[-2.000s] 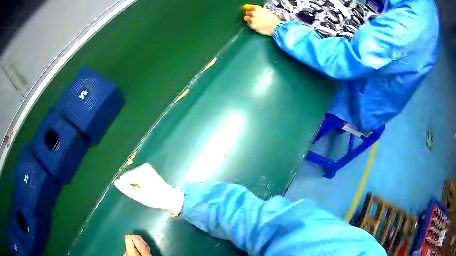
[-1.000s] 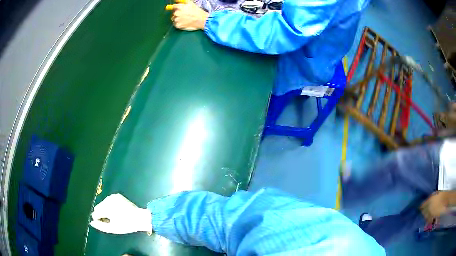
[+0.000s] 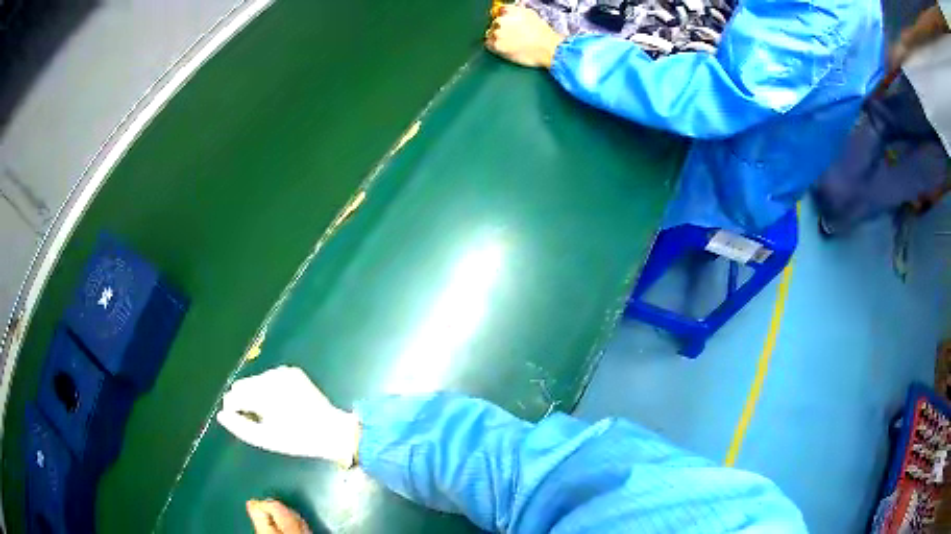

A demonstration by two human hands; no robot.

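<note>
My right hand (image 3: 290, 415), in a white glove, rests at the inner edge of the green bench with its fingers curled together; nothing shows in it. My left hand (image 3: 276, 516) is bare and shows only as fingertips at the bottom edge, the rest cut off. On the conveyor at the left stand several dark blue boxes: a closed lid with a white ring of dots (image 3: 120, 302), an open box with a dark watch face (image 3: 68, 388), and another lid (image 3: 42, 457) near the left rim. Neither hand touches them.
A neighbour in a blue smock (image 3: 730, 94) sits at the top right, a yellow-tipped hand (image 3: 525, 37) on the bench (image 3: 521, 167) beside a bag of small parts (image 3: 647, 21). A blue stool (image 3: 720, 276), another person (image 3: 881, 167) and a red-blue crate (image 3: 923, 459) are at the right.
The boxes have moved down and left along the conveyor. The view swung and returned. The other person has shifted from lower right to behind the neighbour. My gloved hand keeps its curled shape.
</note>
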